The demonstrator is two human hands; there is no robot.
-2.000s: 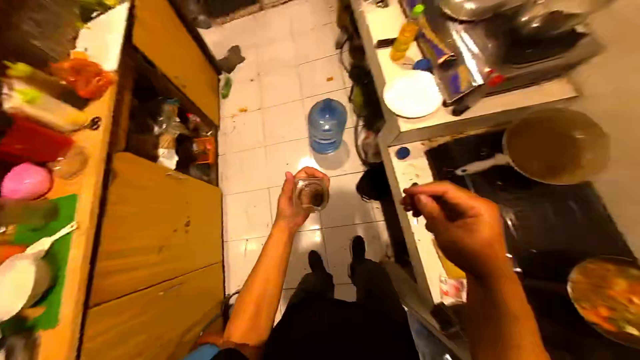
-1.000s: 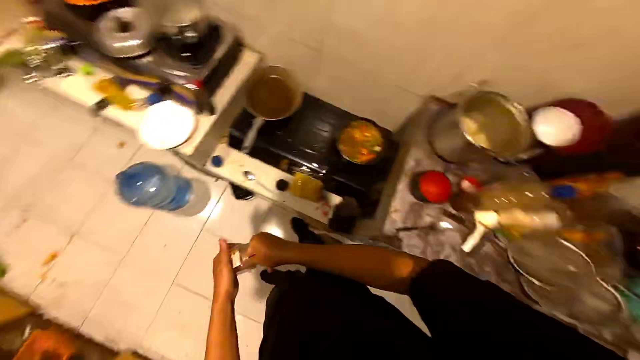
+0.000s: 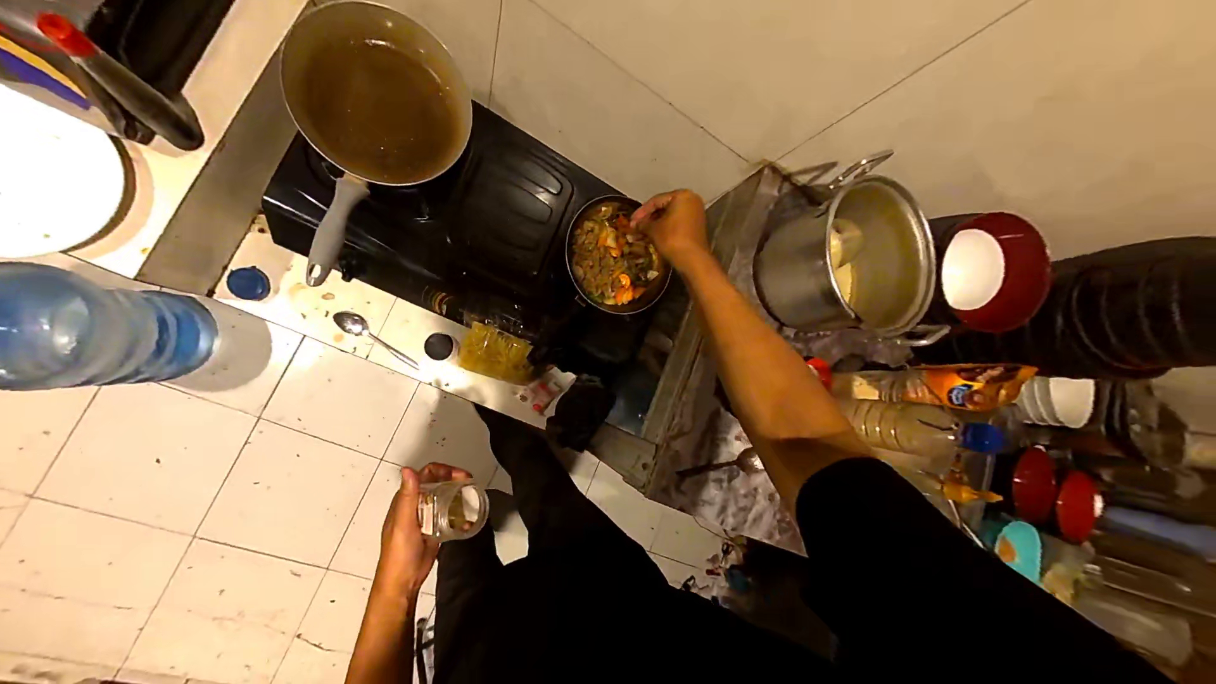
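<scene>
A small clear glass jar (image 3: 456, 511) with a little dark matter inside is gripped in my left hand (image 3: 413, 532), low in the view, its open mouth facing right. My right hand (image 3: 673, 226) is over the right rim of a small frying pan (image 3: 608, 264) of chopped vegetables and what looks like minced meat. Its fingertips are pinched together above the food; whether they hold anything is too small to tell. Left of that pan, a larger pan (image 3: 375, 95) of brown liquid sits on the black stove (image 3: 503, 204), its grey handle pointing down.
On the ledge before the stove lie a spoon (image 3: 353, 325), a blue lid (image 3: 248, 282), a dark cap (image 3: 438, 346) and a yellow packet (image 3: 496, 353). A steel pot (image 3: 807, 271) stands on the right counter beside bowls and bottles. A large blue water bottle (image 3: 104, 328) is at the left.
My right hand was at the jar one second ago and is now over the small frying pan. My left hand still holds the jar. The view has swung right since the first frame.
</scene>
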